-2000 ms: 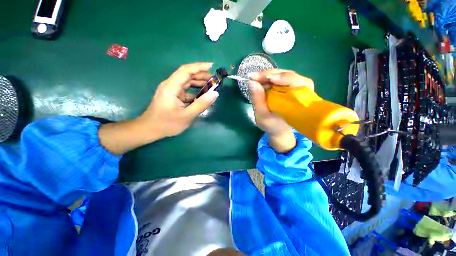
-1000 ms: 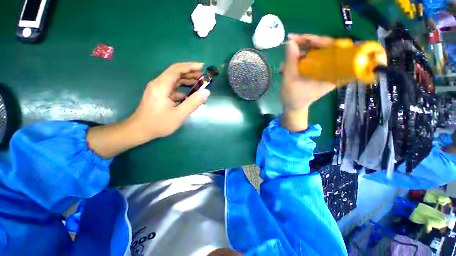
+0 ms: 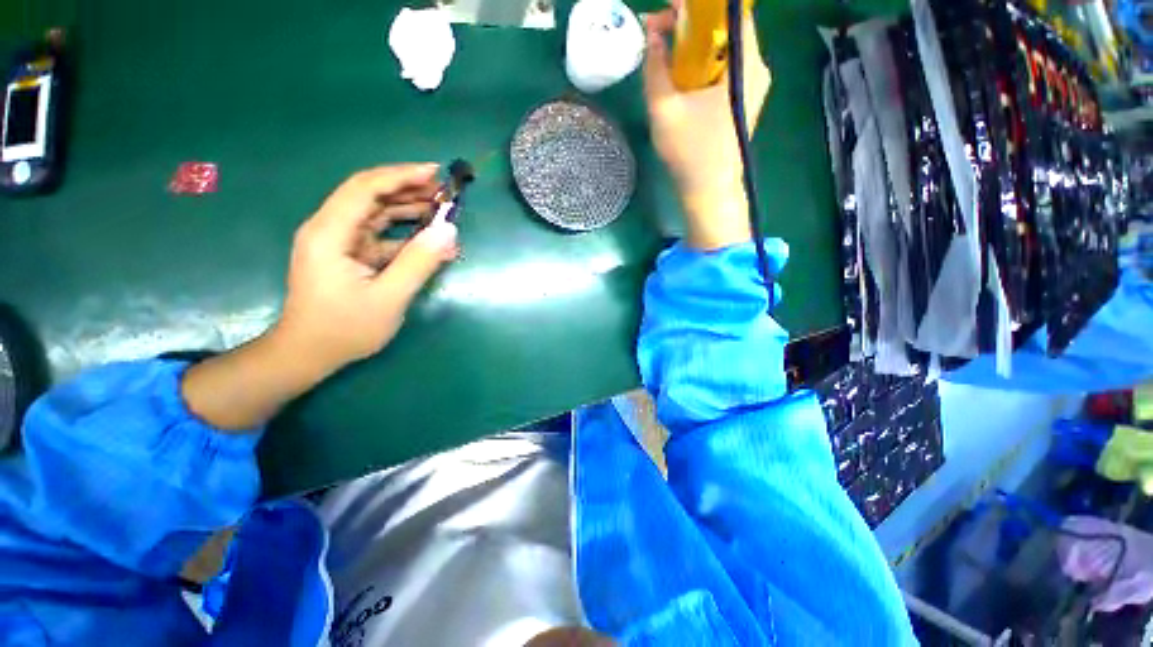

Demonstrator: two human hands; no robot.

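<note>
My left hand (image 3: 360, 259) holds a small dark assembly (image 3: 449, 200) between thumb and fingers; its black end sticks up past the fingertips and the rest is mostly hidden. My right hand (image 3: 698, 120) is at the top edge, closed around the yellow tool (image 3: 702, 44). The tool's tip is out of the picture, and its black cord (image 3: 749, 164) runs down past the wrist. A round silver-grey speckled disc (image 3: 573, 166) lies on the green mat between the hands.
A white pot (image 3: 603, 46) and white wad (image 3: 422, 48) stand near a metal bracket foot (image 3: 500, 12). A phone-like unit (image 3: 27, 126) and red packet (image 3: 195, 178) lie left. Stacked black trays (image 3: 974, 177) with hanging grey-white strips stand right.
My right hand has moved the yellow tool away from the assembly, up to the top edge beside the white pot. My left hand still holds the assembly. The view has shifted, so bench items appear further left.
</note>
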